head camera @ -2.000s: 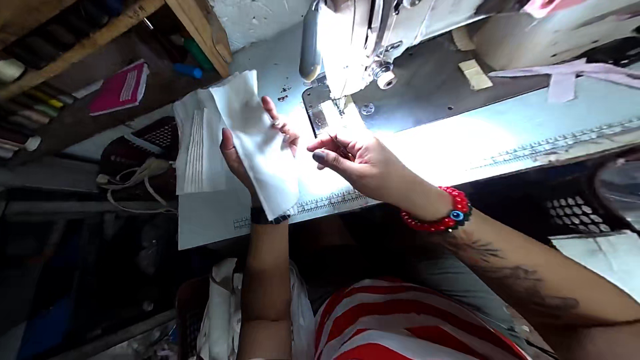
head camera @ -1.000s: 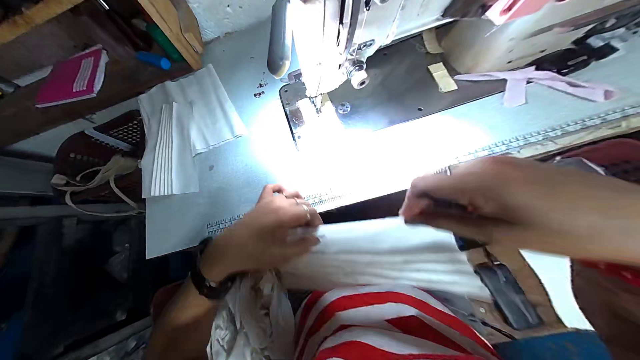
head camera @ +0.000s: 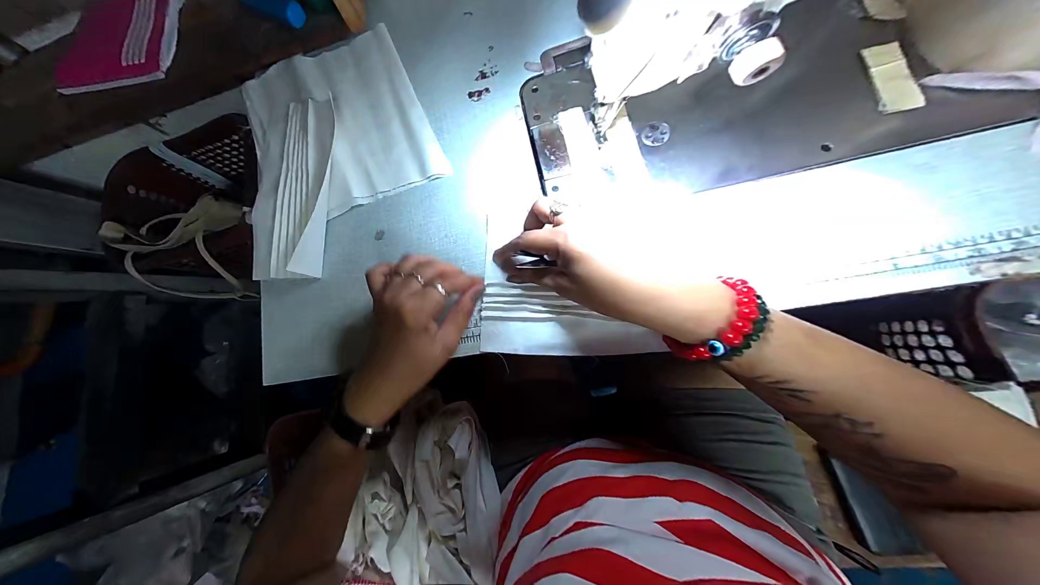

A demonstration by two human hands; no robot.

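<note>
A white pleated cloth (head camera: 561, 321) lies flat at the table's front edge, its folds running left to right. On it rests my right hand (head camera: 540, 252), fingers curled around a small dark tool that is partly hidden. My left hand (head camera: 422, 305), slightly blurred, is at the cloth's left edge with thumb and fingers apart; whether it touches the cloth is unclear. Beyond the right hand stands a brightly lit sewing machine (head camera: 650, 49), its needle area above the metal plate. More white cloth with a pleated strip (head camera: 296, 195) lies at the table's left side.
A dark perforated basket (head camera: 179, 183) with pale straps sits left of the table. A pink book (head camera: 122, 45) and a blue object (head camera: 276, 10) are at upper left. Crumpled white fabric (head camera: 422, 487) hangs beside my lap. A measuring tape (head camera: 951, 256) runs along the front edge.
The pleated cloth, held over my lap one second ago, now lies on the table. Both hands have moved onto or beside it, and the right hand has come back left.
</note>
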